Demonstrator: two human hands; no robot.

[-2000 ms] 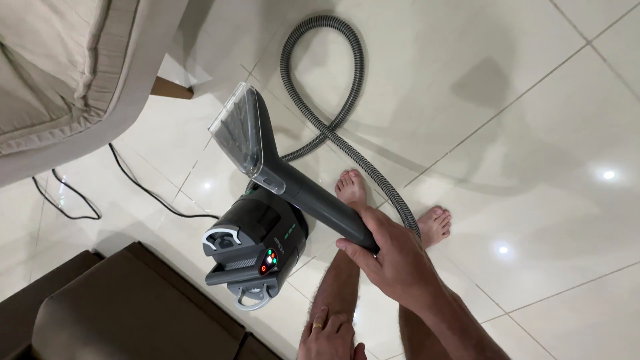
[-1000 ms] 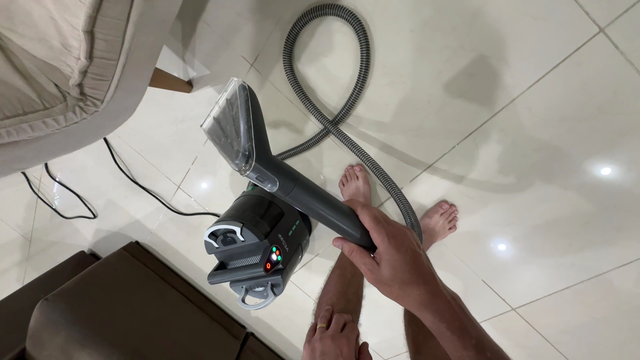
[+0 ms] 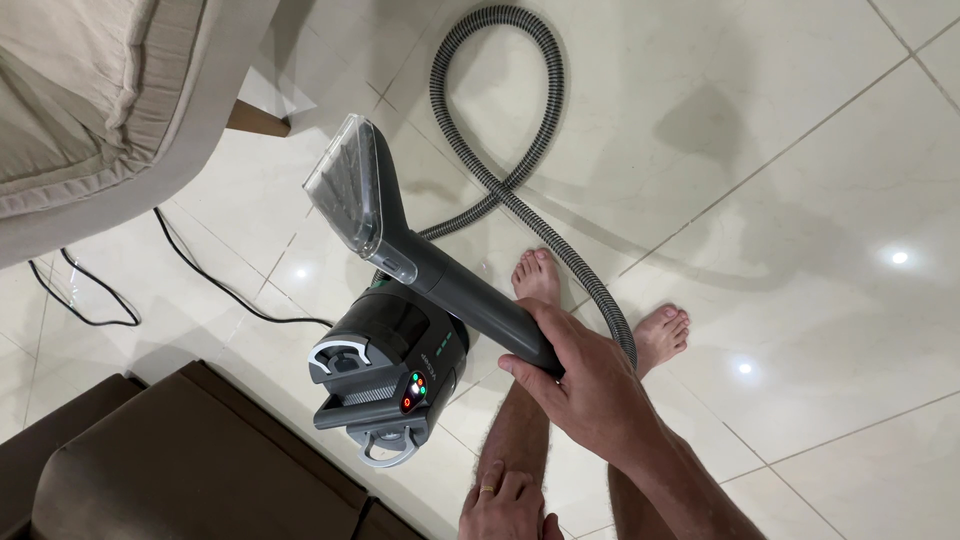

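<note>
My right hand (image 3: 592, 382) is wrapped around the dark grey handle of an upholstery cleaner's nozzle (image 3: 465, 296). The nozzle's clear plastic head (image 3: 349, 187) points to the upper left. From the handle end a ribbed grey hose (image 3: 559, 71) loops over the floor and crosses itself. Below and left of the nozzle stands the cleaner's body (image 3: 390, 367), black and grey, with lit lights on its panel and silver latches. Resting on my leg at the bottom, my left hand (image 3: 502, 502) wears a ring; it holds no object that I can see.
A beige upholstered chair (image 3: 172, 112) with a wooden leg (image 3: 259, 120) fills the upper left. Brown upholstered furniture (image 3: 172, 457) takes up the lower left. A black cord (image 3: 210, 281) runs over the tiled floor to the cleaner. My bare feet (image 3: 536, 277) are beside the hose.
</note>
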